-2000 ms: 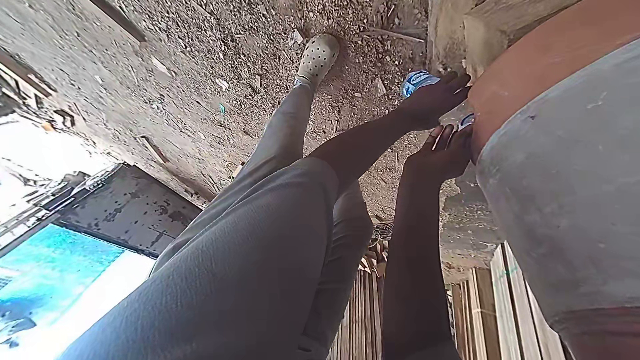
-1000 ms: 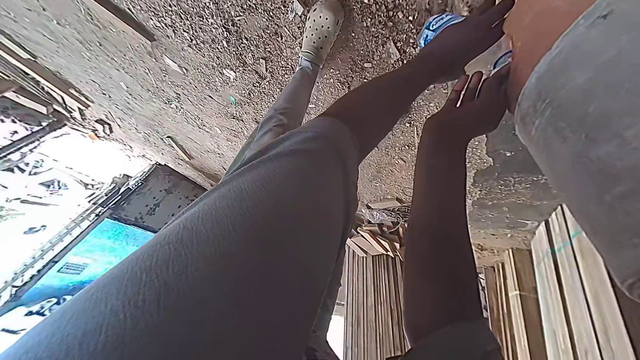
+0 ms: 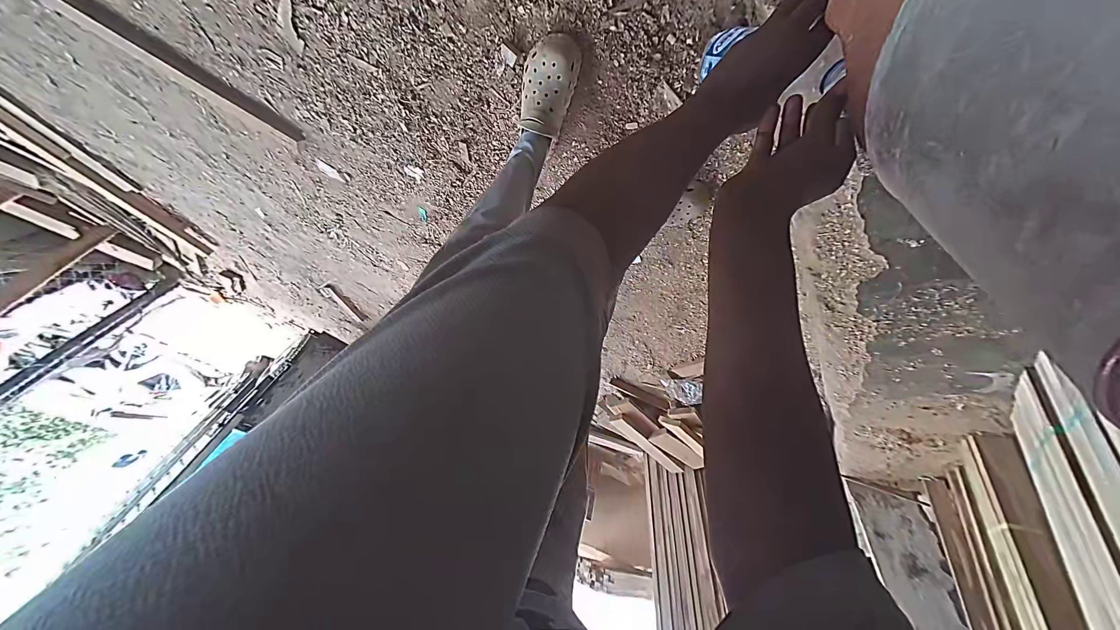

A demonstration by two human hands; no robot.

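My left hand (image 3: 774, 61), at the upper right on the arm from the large grey sleeve, reaches to the orange-brown edge (image 3: 862, 26) of a large rounded grey object (image 3: 997, 131). Just below it, my right hand (image 3: 801, 157) has its fingers raised against that edge. A pale, see-through thing with a blue mark (image 3: 818, 77) shows between the hands; whether either grips it is unclear. Beside my left hand is a blue-and-white printed item (image 3: 724, 48), partly hidden. The left fingertips are out of sight.
A foot in a beige clog (image 3: 551, 83) stands on littered, rough ground. Stacked wooden boards (image 3: 682, 534) and short offcuts (image 3: 652, 429) lie low in the view, with more planks (image 3: 1006, 525) at the lower right. A long bar (image 3: 184, 66) lies at the upper left.
The view has shifted strongly. Both hands stay beside the orange-brown edge, and a pale see-through thing now shows more plainly between them.
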